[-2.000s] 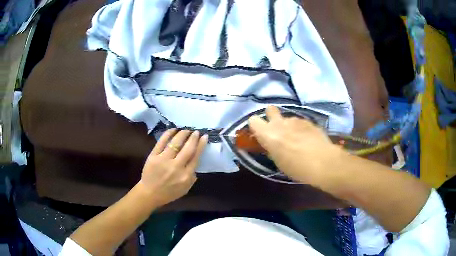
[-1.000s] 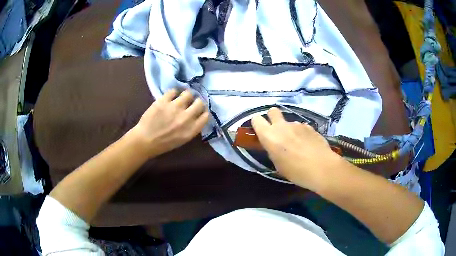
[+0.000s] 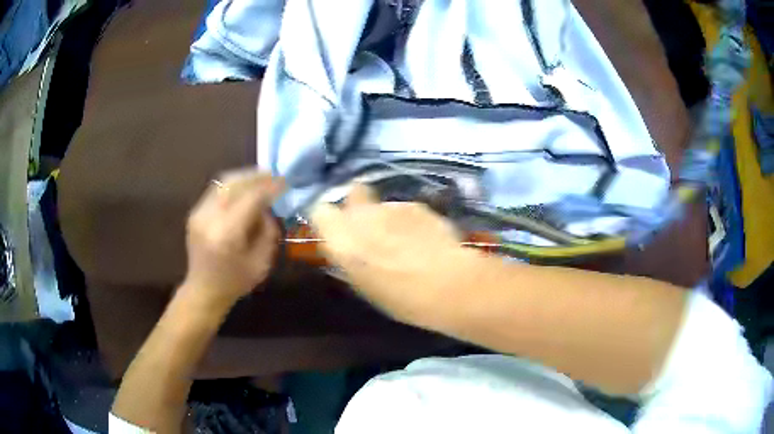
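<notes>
The unfinished garment [image 3: 501, 131] lies on the brown pressing table cover [image 3: 161, 161], white inside up, with dark seam strips across it. My right hand [image 3: 382, 242] is blurred and closed around the orange-brown handle of the steam iron [image 3: 420, 188], which is over the garment's near left edge. The iron's plate is partly hidden by my hand. My left hand [image 3: 233, 237] is blurred, fingers curled, at the garment's left edge beside the iron. I cannot tell whether it pinches the fabric.
The yellowish steam hose [image 3: 569, 250] runs right from the iron into a blue-grey cloth wrap [image 3: 717, 127]. A yellow cloth [image 3: 755, 237] hangs at the far right. A side table [image 3: 19, 169] stands at left. A white and dark bundle [image 3: 233, 42] lies at the far left of the garment.
My right hand and the iron have moved left across the garment. My left hand has moved left and slightly down. The garment appears further right in view.
</notes>
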